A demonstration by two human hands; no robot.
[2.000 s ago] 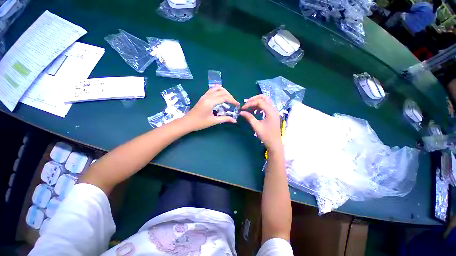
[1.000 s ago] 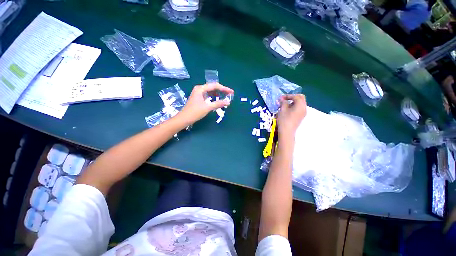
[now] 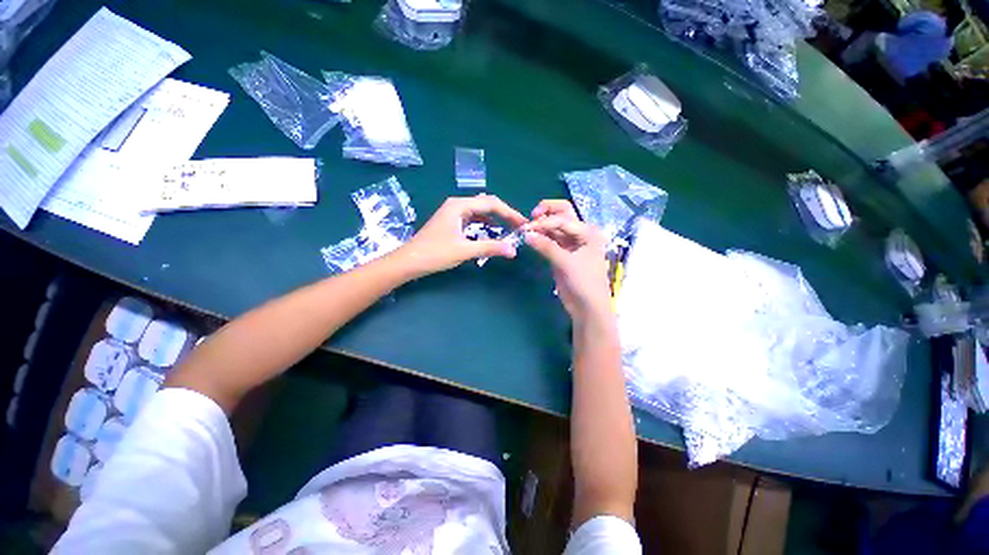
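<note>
My left hand (image 3: 461,233) is bare and holds a small clear bag (image 3: 518,235) between thumb and forefinger, with small white parts (image 3: 484,231) showing within the curl of the hand. My right hand (image 3: 569,252) meets it, its fingertips at the bag's edge; whether they grip the bag or a tiny part is hidden. Empty small bags (image 3: 470,168) lie flat just beyond my left hand. Filled accessory bags (image 3: 372,226) lie left of my hands. A yellow utility knife (image 3: 618,278) is mostly hidden behind my right hand.
A large poly bag (image 3: 748,336) lies right, with a medium clear bag (image 3: 615,203) at its top left. Bagged white devices (image 3: 647,104) line the far side. Instruction sheets (image 3: 81,103), a folded leaflet (image 3: 239,182) and a bagged white item (image 3: 374,114) lie left. A carton of devices (image 3: 108,363) stands low left.
My right hand has moved left from the medium bag to meet my left hand, now covering the loose white parts. The bagged devices on the far side have shifted slightly right.
</note>
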